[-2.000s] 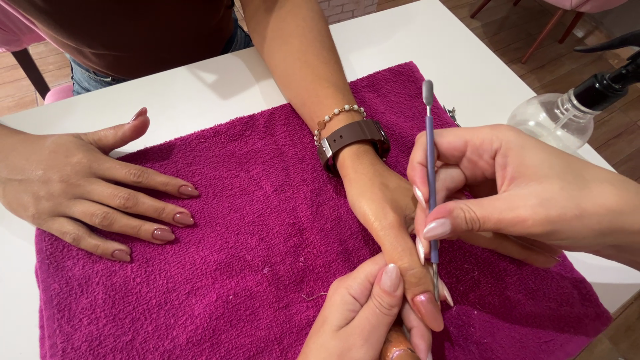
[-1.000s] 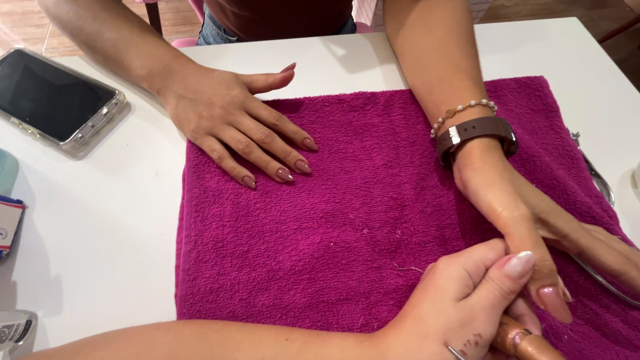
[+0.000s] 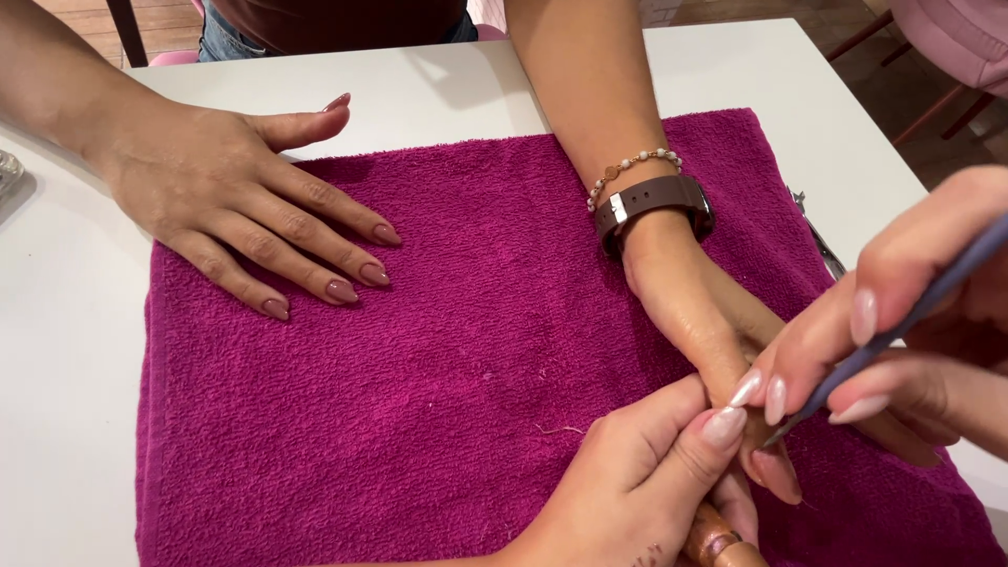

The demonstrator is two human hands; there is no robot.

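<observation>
My left hand (image 3: pixel 654 465) comes in from the bottom and holds the thumb of another person's hand (image 3: pixel 693 307), its own thumb and fingers pinched around it. My right hand (image 3: pixel 906 339), at the right edge, grips a slim blue-handled cuticle tool (image 3: pixel 882 339) like a pen. The tool's narrow metal tip meets the base of that thumb's glossy pinkish nail (image 3: pixel 776 470). Beneath my left hand shows a brown, glossy, rounded object (image 3: pixel 713 539), mostly covered. The person's other hand (image 3: pixel 236 197) lies palm down with fingers spread over the towel's left part.
A magenta terry towel (image 3: pixel 394 409) covers much of the white table (image 3: pixel 71 339), with loose threads on it. The person's wrist bears a brown-strapped watch (image 3: pixel 650 205) and a beaded bracelet (image 3: pixel 630 164). Metal implements (image 3: pixel 819 236) lie beyond the towel's right edge. A pink chair (image 3: pixel 957 39) stands behind.
My right hand, out of view one second ago, is back in view with the blue tool, its tip at the thumbnail. My left hand keeps its hold on the thumb. The view has shifted.
</observation>
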